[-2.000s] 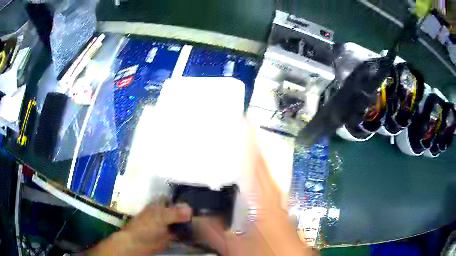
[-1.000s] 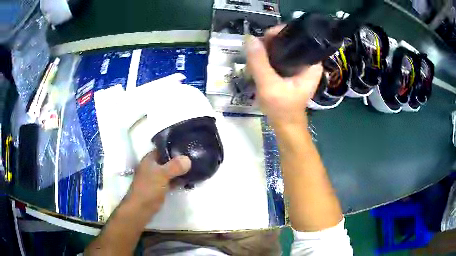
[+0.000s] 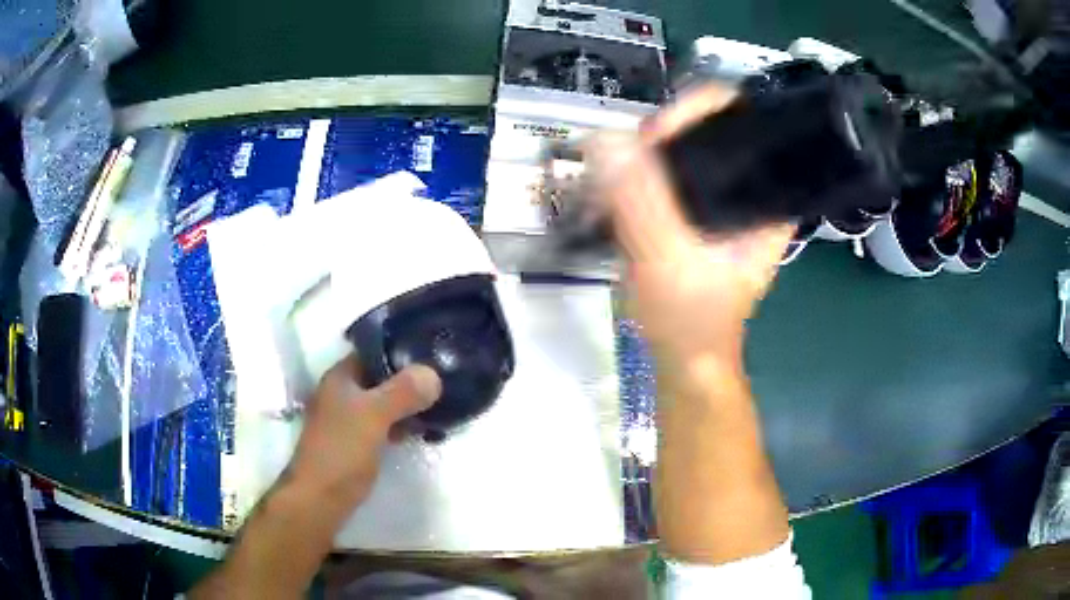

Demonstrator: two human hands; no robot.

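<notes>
A dome camera unit (image 3: 405,252), white housing with a black ball head (image 3: 452,346), lies on the white pad (image 3: 528,469). My left hand (image 3: 364,416) holds the black head from its lower left, thumb on its front. My right hand (image 3: 692,258) is closed around the thick black electric screwdriver (image 3: 774,152). The screwdriver is blurred and tilted, its tip end at the front tray of the silver-white screw feeder (image 3: 581,111). Its bit is too blurred to make out.
Open camera heads (image 3: 956,217) with coloured wires stand in a row at right. Blue printed sheets (image 3: 381,152) lie under the pad. Clear bags (image 3: 153,328), a black block (image 3: 61,363) and a yellow-and-black tool (image 3: 15,375) lie at left. A blue stool (image 3: 933,539) is below right.
The unit has been turned so its black head shows, with my left hand on it. My right hand has left the unit, taken hold of the screwdriver and brought it to the feeder.
</notes>
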